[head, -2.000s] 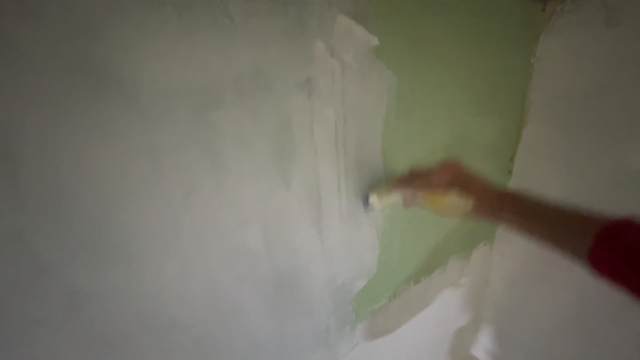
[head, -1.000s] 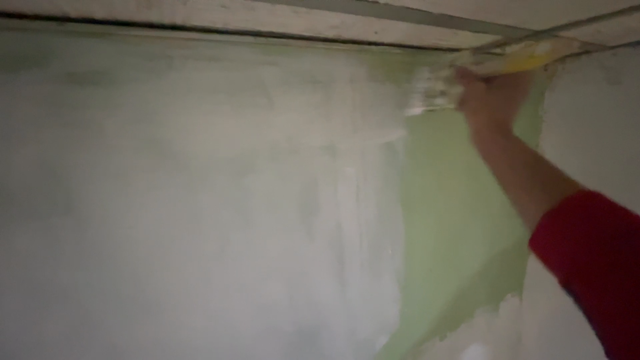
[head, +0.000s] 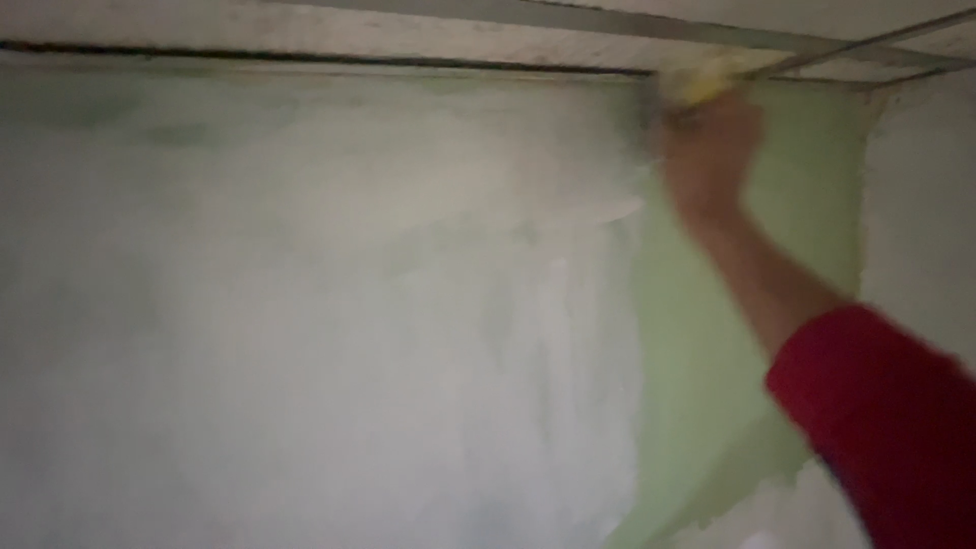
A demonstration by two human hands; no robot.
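Observation:
My right hand (head: 713,149), its arm in a red sleeve, is raised to the top of the wall just under the ceiling. It grips a putty knife (head: 698,88) with a yellow handle, blurred by motion; the blade seems to lie against the wall, though its edge is unclear. Left of the hand, a whitish skim of filler (head: 343,320) covers most of the wall in streaks, with green showing through in patches. A bare green strip of wall (head: 686,343) runs down below and right of the hand. My left hand is out of view.
Metal ceiling profiles (head: 686,29) cross overhead close to the hand. A dark gap (head: 305,57) runs along the top of the wall. At the right, a grey wall (head: 923,198) meets the green strip in a corner. Light filler with a ragged edge (head: 770,511) lies low on the right.
The view has tilted up since the oldest frame. My right hand has risen from the mid-wall to the ceiling line. Whitish filler now covers part of the upper wall that was green a second ago.

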